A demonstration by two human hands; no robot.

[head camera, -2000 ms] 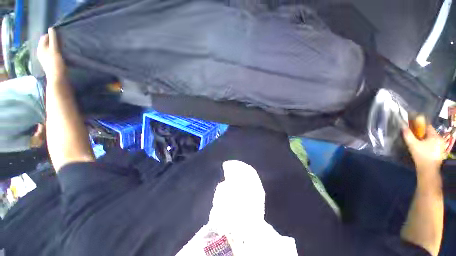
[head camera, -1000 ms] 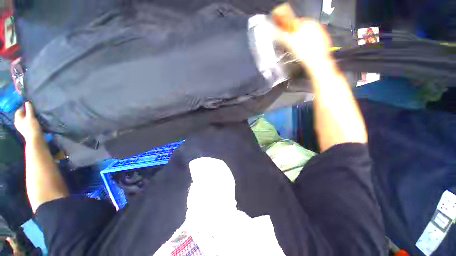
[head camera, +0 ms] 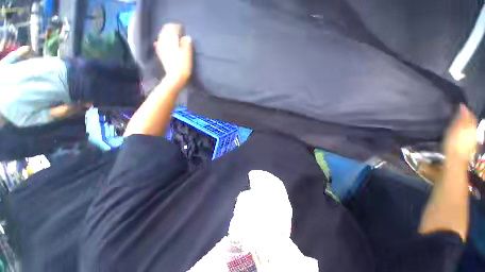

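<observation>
A dark grey garment (head camera: 319, 74) lies stretched lengthwise along the padded ironing table, its surface mostly smooth. My left hand (head camera: 176, 53) is at the garment's left part, near the table's rounded end; whether its fingers grip or press the cloth is unclear. My right hand (head camera: 461, 130) is blurred, its fingers closed on the narrow right end of the garment. A shiny silver and brown object, apparently the steam iron (head camera: 423, 162), lies below the right end, partly hidden by my forearm and not held.
A blue crate (head camera: 212, 130) with dark pieces is under the table. A person in a pale top (head camera: 40, 87) is at left. A white strip (head camera: 470, 45) lies at far right. Green cloth (head camera: 324, 172) hangs below the table. A white cloth (head camera: 263, 212) is on my front.
My right hand drew the iron across the cloth, then let it go and took the garment's right end. My left hand now rests further in from the picture's left edge. The view has shifted.
</observation>
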